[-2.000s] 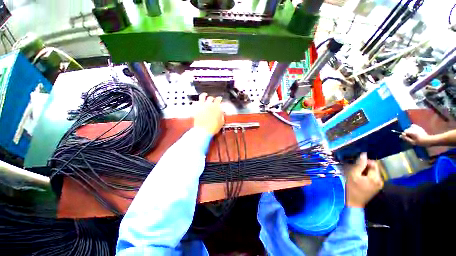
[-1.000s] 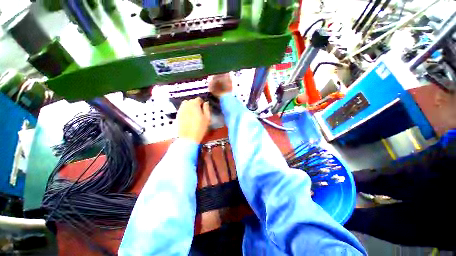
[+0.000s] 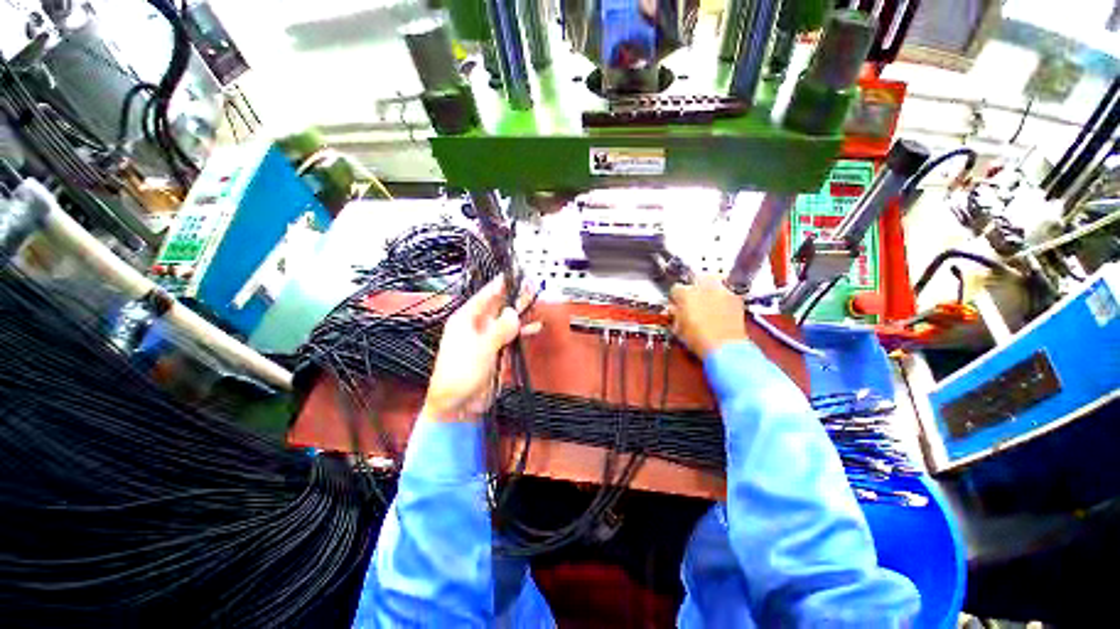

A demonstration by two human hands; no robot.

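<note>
My left hand (image 3: 473, 350) is at the left of the board, its fingers closed around a few black cables (image 3: 521, 387) that hang over the board's front edge. My right hand (image 3: 709, 317) is at the board's back edge, fingertips bent down by a dark tool-like object (image 3: 669, 267); its grip is hidden. A silver loading bar (image 3: 620, 329) lies between my hands with several cables hanging from it. Another narrow metal strip (image 3: 602, 299) lies just behind it. The grey mould block (image 3: 620, 250) sits on the machine table under the raised green platen (image 3: 737, 162).
A long cable bundle (image 3: 614, 424) crosses the reddish-brown board (image 3: 326, 418), with loops at left and a hanging fan (image 3: 160, 479) at far left. Cable ends (image 3: 878, 442) lie over the blue tub (image 3: 940, 541). Steel posts (image 3: 762, 240) flank the mould. A control panel (image 3: 835, 227) stands at right.
The view has shifted. My left hand has moved from the mould to the cables at left. My right hand has drawn back from the mould area to the board's back edge.
</note>
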